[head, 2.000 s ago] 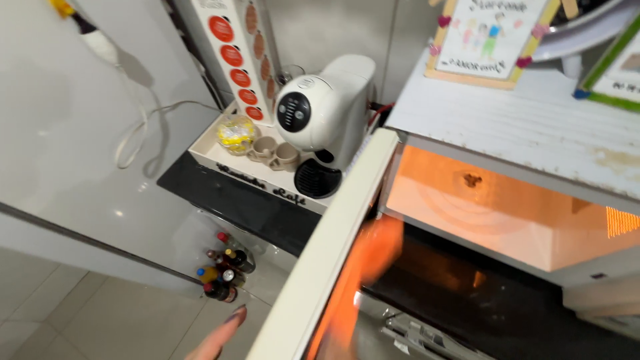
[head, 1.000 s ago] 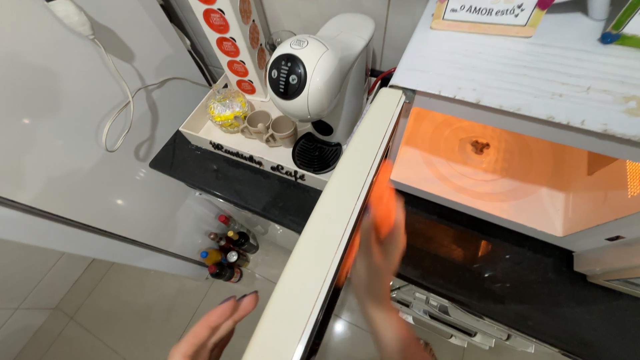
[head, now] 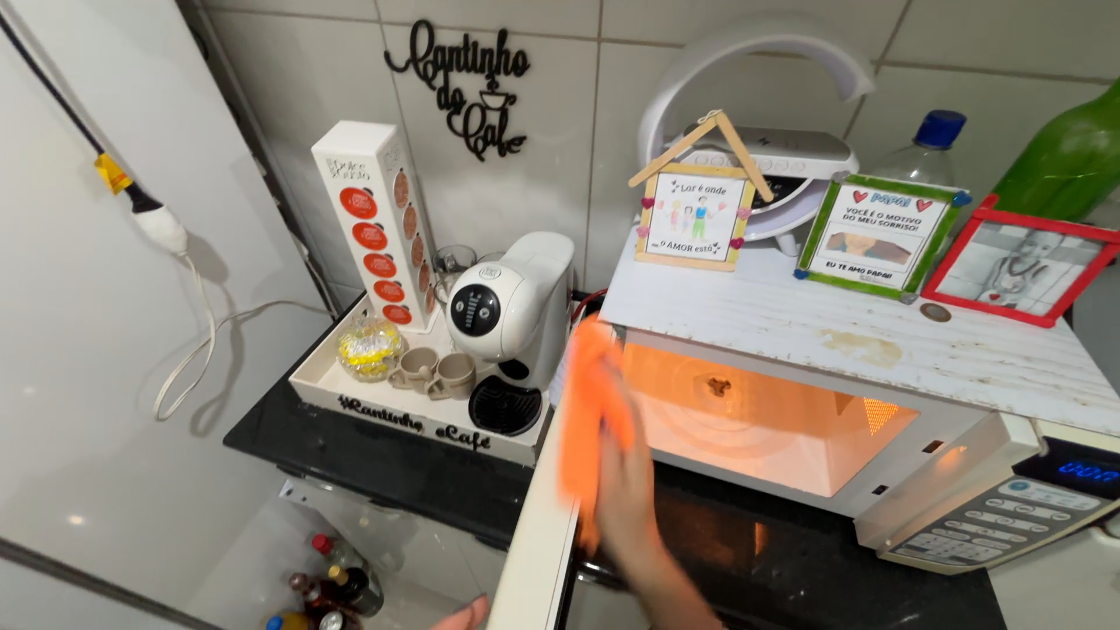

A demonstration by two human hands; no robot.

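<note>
My right hand holds an orange cloth against the upper part of the open microwave door, near its top edge; hand and cloth are blurred. The microwave stands with its lit cavity in view to the right of that hand, and its turntable coupling shows inside. At the bottom edge, left of the door, only part of my left hand shows, and whether it touches the door I cannot tell.
Left of the door, a white tray holds a coffee machine, small cups, a glass bowl and a capsule box. Picture frames and a ring-shaped lamp stand on the microwave. Bottles stand below the black counter.
The orange cloth has moved from the door's inner side up onto its top edge. My left hand has dropped mostly out of view. The view has tilted up, showing more wall.
</note>
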